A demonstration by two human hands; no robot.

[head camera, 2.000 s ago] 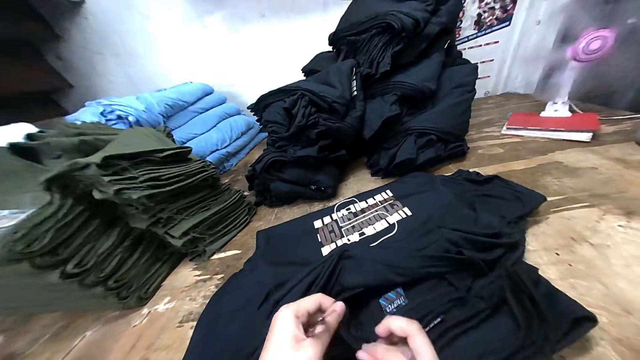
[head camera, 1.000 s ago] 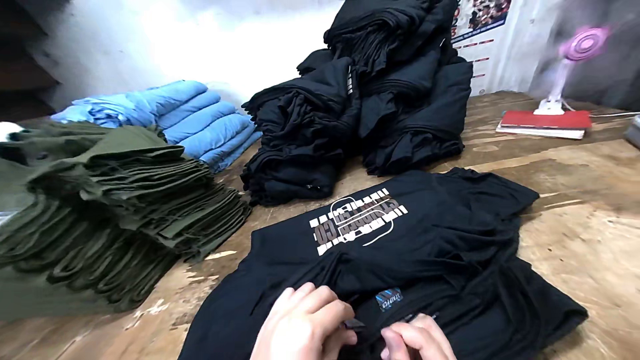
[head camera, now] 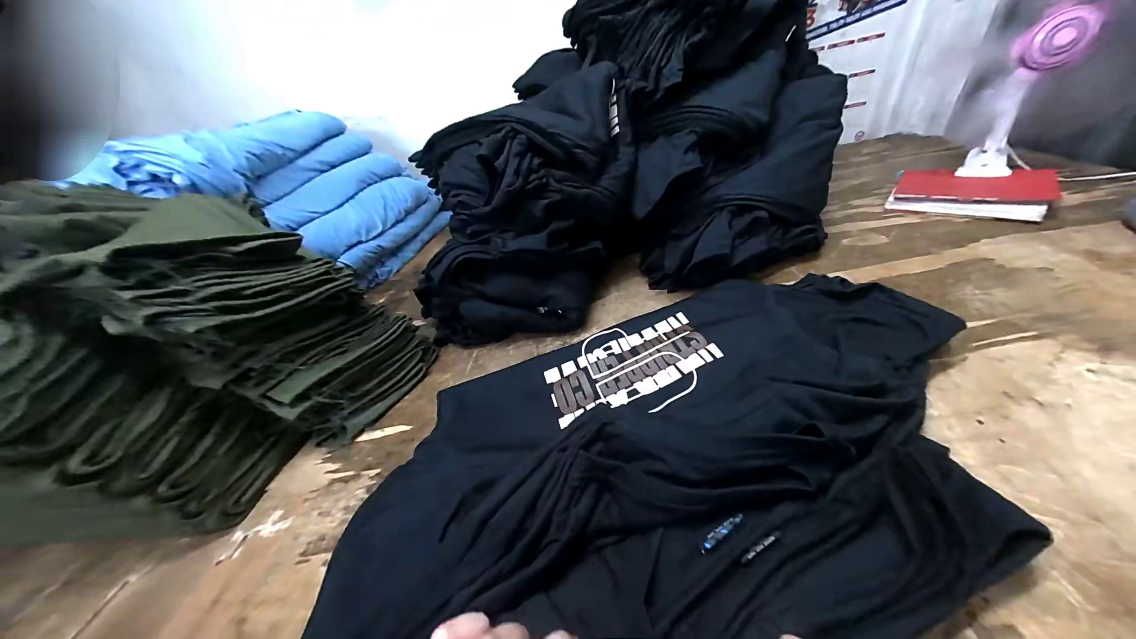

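Observation:
A black T-shirt (head camera: 692, 444) with a white and brown print (head camera: 630, 368) lies spread and rumpled on the wooden table. A small blue neck label (head camera: 721, 532) shows among its folds near the front. At the bottom edge only the fingertips of my left hand (head camera: 501, 628) are visible, against the black cloth; whether they grip it is hidden. Of my right hand (head camera: 788, 636) just a sliver shows at the bottom edge, near the shirt's lower part, and its fingers are out of frame.
Folded dark green garments (head camera: 195, 355) are heaped at the left, with light blue folded garments (head camera: 328, 186) behind. Tall stacks of black garments (head camera: 621, 169) stand beyond the shirt. A pink fan (head camera: 1061, 40) stands on a red book (head camera: 976, 186) at the back right.
Both hands have moved down toward the near edge, away from the blue label, and are now mostly out of view. The label's fold of cloth lies flatter and more tilted.

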